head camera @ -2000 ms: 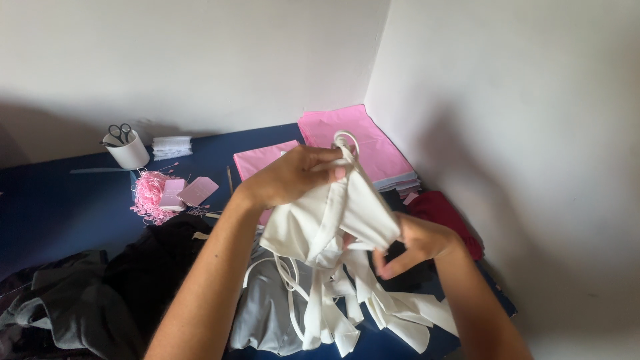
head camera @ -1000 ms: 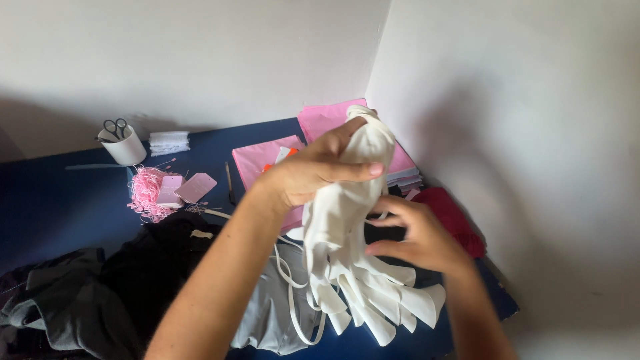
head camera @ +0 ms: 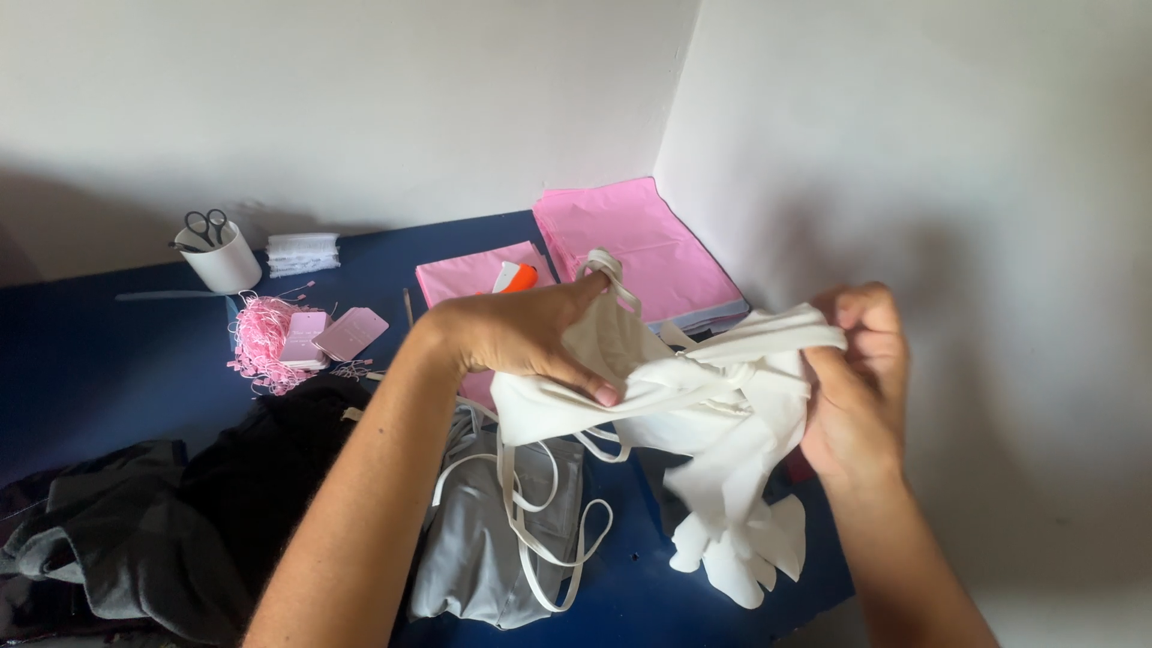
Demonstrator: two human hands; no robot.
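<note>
A white fabric garment (head camera: 666, 396) with thin straps and ruffled ends is stretched between my two hands above the table. My left hand (head camera: 540, 337) is inside its upper edge, thumb in front, with a strap looped near the fingertips. At the other side, my right hand (head camera: 855, 378) pinches a band of the fabric between thumb and fingers. Thin white straps dangle from the garment over a folded grey satiny fabric (head camera: 495, 540). The ruffled ends hang down below my right hand.
Pink plastic bags (head camera: 630, 234) lie at the back, an orange-and-white tool (head camera: 516, 277) on one. Leftward are a white cup (head camera: 225, 261) with scissors, white cord bundles (head camera: 303, 254), pink tag strings (head camera: 263, 337) and pink tags (head camera: 353, 334). Dark clothing (head camera: 243, 486) covers the front left.
The garment hung bunched from my left hand a second ago; now it is spread sideways between both hands. My right hand has moved up and right and taken hold of its band.
</note>
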